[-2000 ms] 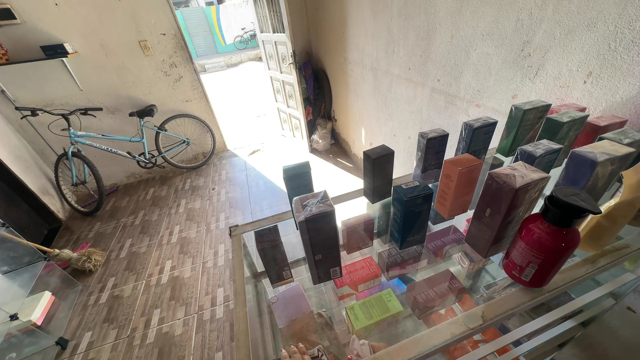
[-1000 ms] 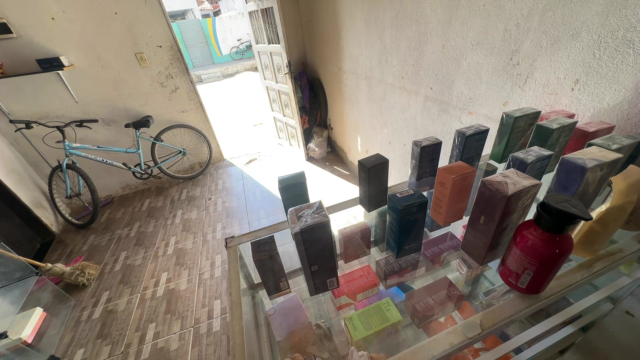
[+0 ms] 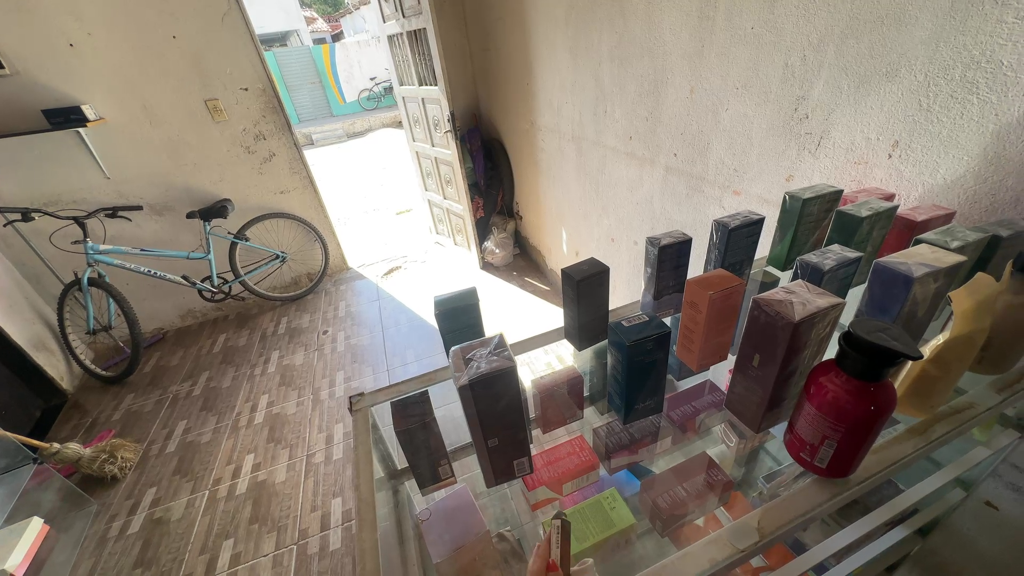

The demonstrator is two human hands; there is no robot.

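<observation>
At the bottom edge, fingertips with red nails, apparently of my right hand (image 3: 546,562), hold a small narrow box (image 3: 560,540) upright over the glass display counter (image 3: 364,456). Most of the hand is cut off. A pale blurred shape just left of it cannot be made out, so my left hand cannot be told. Near the held box lie a lime-green box (image 3: 600,520), a red-orange box (image 3: 562,468) and a lilac box (image 3: 454,520). A tall dark wrapped box (image 3: 492,412) stands behind them. To the right is a red bottle with a black cap (image 3: 840,416).
Along the counter stand an orange box (image 3: 709,320), a maroon wrapped box (image 3: 782,352), a dark blue box (image 3: 638,368) and several others. A light blue bicycle (image 3: 192,256) leans by the open door (image 3: 436,144). A straw broom (image 3: 104,460) lies on the floor at left.
The fingertips at the bottom edge now show a small narrow box held up, which the earlier frames do not show. The boxes on the counter have not plainly moved.
</observation>
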